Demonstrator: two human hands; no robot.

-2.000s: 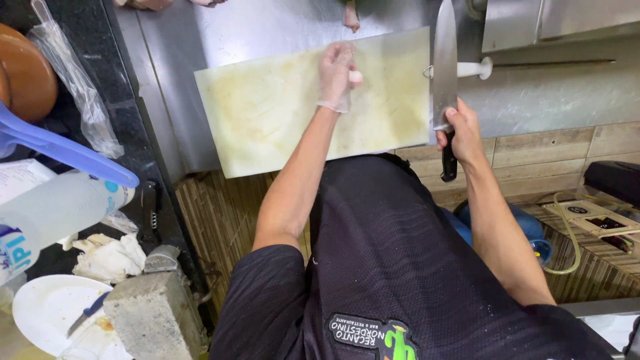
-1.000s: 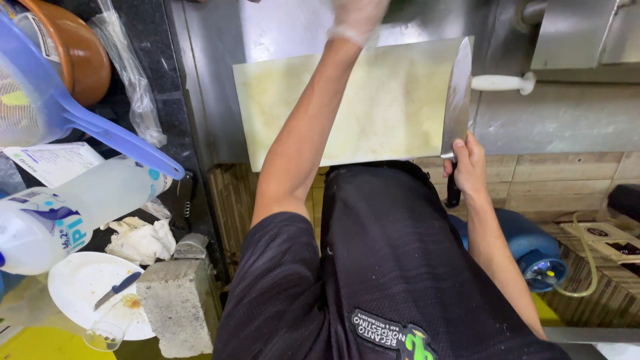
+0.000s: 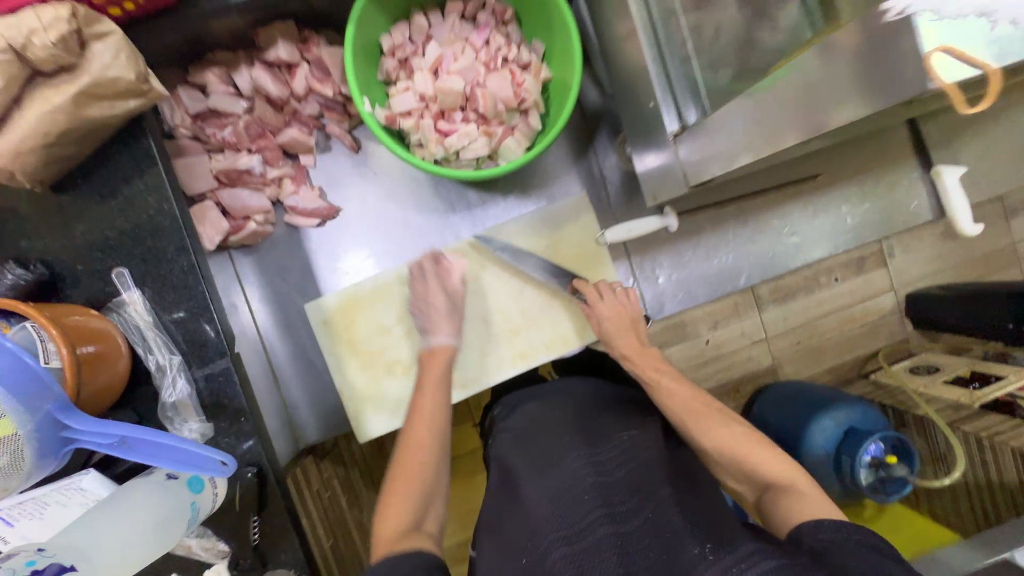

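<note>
My right hand grips the handle of a kitchen knife, its blade pointing up and left over a white cutting board. My left hand, in a clear glove, rests at the board's left half on a pale pink piece of meat, mostly hidden by the fingers. Beyond the board stands a green plastic bowl holding small cubes of pale, fatty meat. Left of the bowl, larger chunks of raw meat lie piled on the steel counter.
A honing steel with a white handle lies right of the board; another white handle is farther right. On the dark left counter are a brown paper bag, an orange pot and a blue strainer. A blue gas cylinder stands lower right.
My left hand has come back from beyond the board's far edge onto the board. The knife has gone from the board's right edge to a slant over it. The view has shifted, showing the bowl.
</note>
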